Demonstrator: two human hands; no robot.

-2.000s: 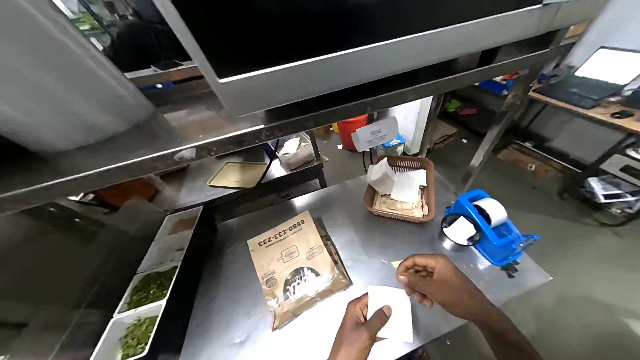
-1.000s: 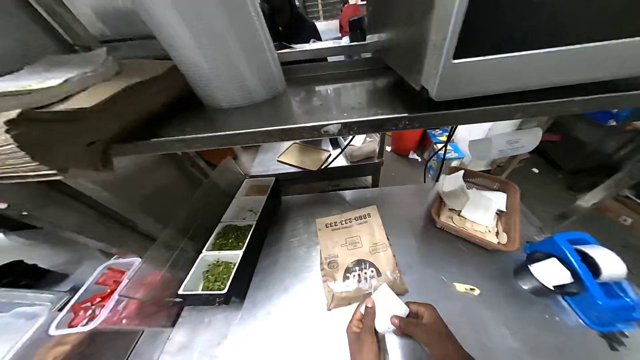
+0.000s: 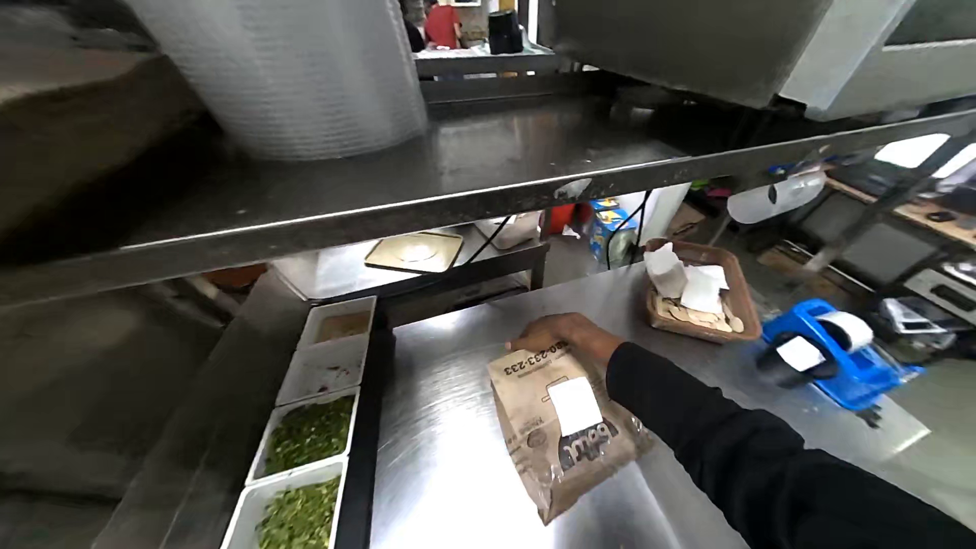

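Note:
A brown paper bag (image 3: 537, 427) with printing lies on the steel table, its far end turned toward the back. A white square slip (image 3: 575, 406) lies flat on its upper face. My right hand (image 3: 560, 333) is at the bag's far end with its fingers curled at the edge; the bag partly hides its grip. The black-sleeved right arm reaches in from the lower right, along the bag's right side. My left hand is out of view.
A brown plastic basket (image 3: 705, 329) with white paper and flat wooden pieces stands at the back right, near a blue tape dispenser (image 3: 827, 358). White tubs of chopped greens (image 3: 311, 435) line the left. A steel shelf (image 3: 488, 206) crosses above the table.
The white slip, held in both hands before, now lies on the bag. My right hand has moved to the bag's far end, and my left hand has left the view.

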